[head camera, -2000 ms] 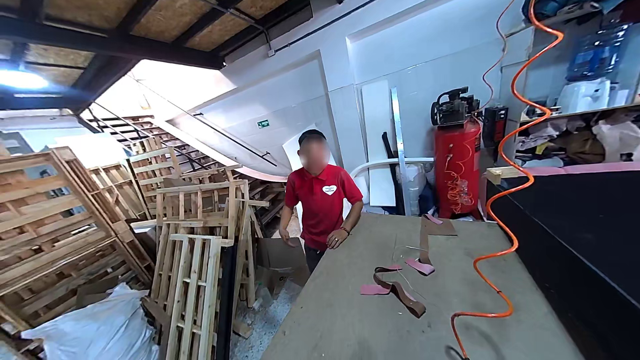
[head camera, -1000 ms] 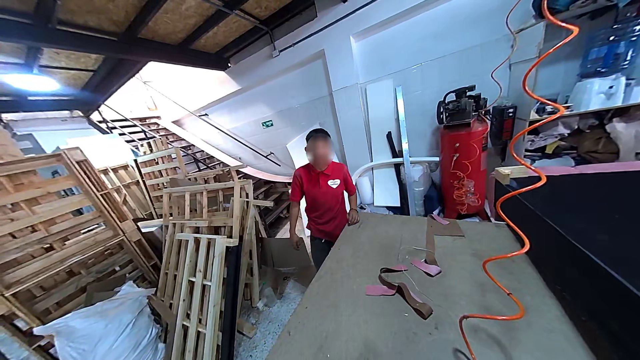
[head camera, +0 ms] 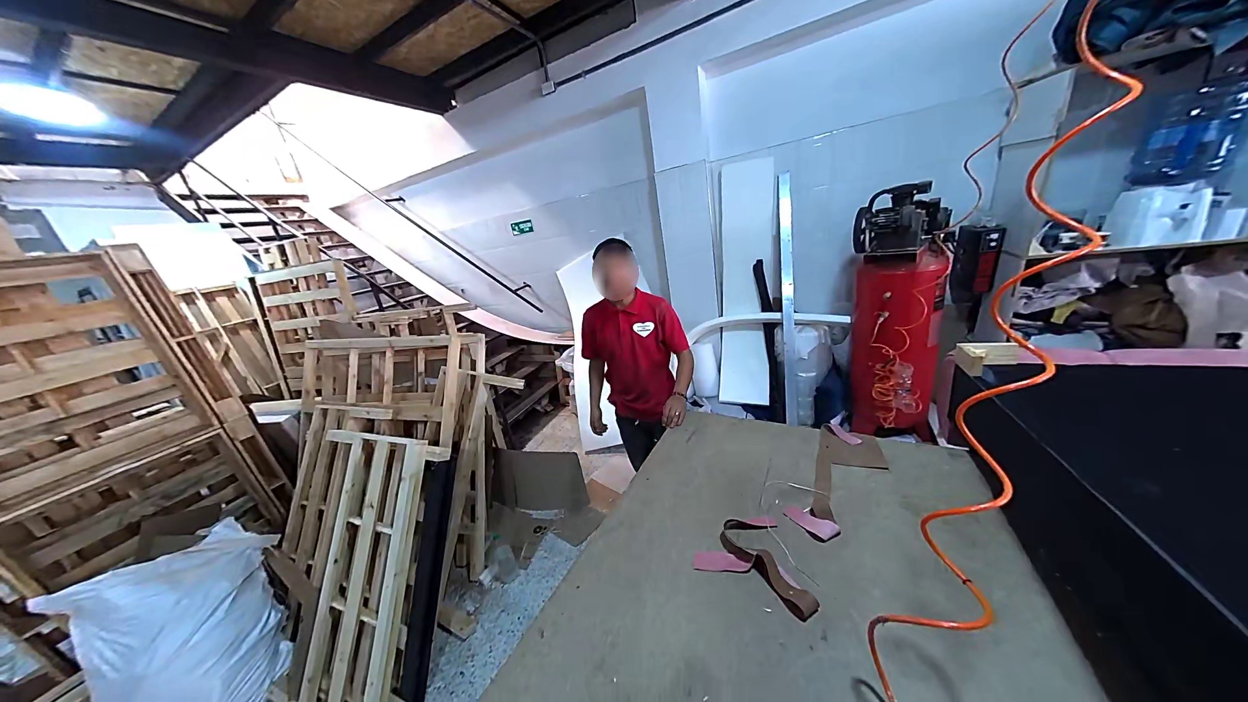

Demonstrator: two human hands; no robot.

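Neither my left hand nor my right hand shows in the head view. In front of me is a large work table [head camera: 624, 614] with a dull grey-brown top. A curled brown fabric strip [head camera: 780, 583] with pink ends lies on it near the middle. Behind that, another brown strip [head camera: 824, 487] runs to a flat brown piece [head camera: 858, 451] near the far edge, with pink pieces [head camera: 814, 524] beside it. Thin pale thread or wire lies among the strips. An orange coiled air hose [head camera: 990, 487] hangs down over the table's right side.
A person in a red shirt [head camera: 634, 356] stands at the table's far left corner, one hand on its edge. Wooden pallets [head camera: 370, 546] and a white sack [head camera: 175, 614] stand left. A red air compressor [head camera: 892, 341] is behind; a black-covered block [head camera: 1150, 468] is at right.
The person in red, whose hands were in front of them, now has one arm hanging down and the other hand at the table's corner. The strips on the table have not moved.
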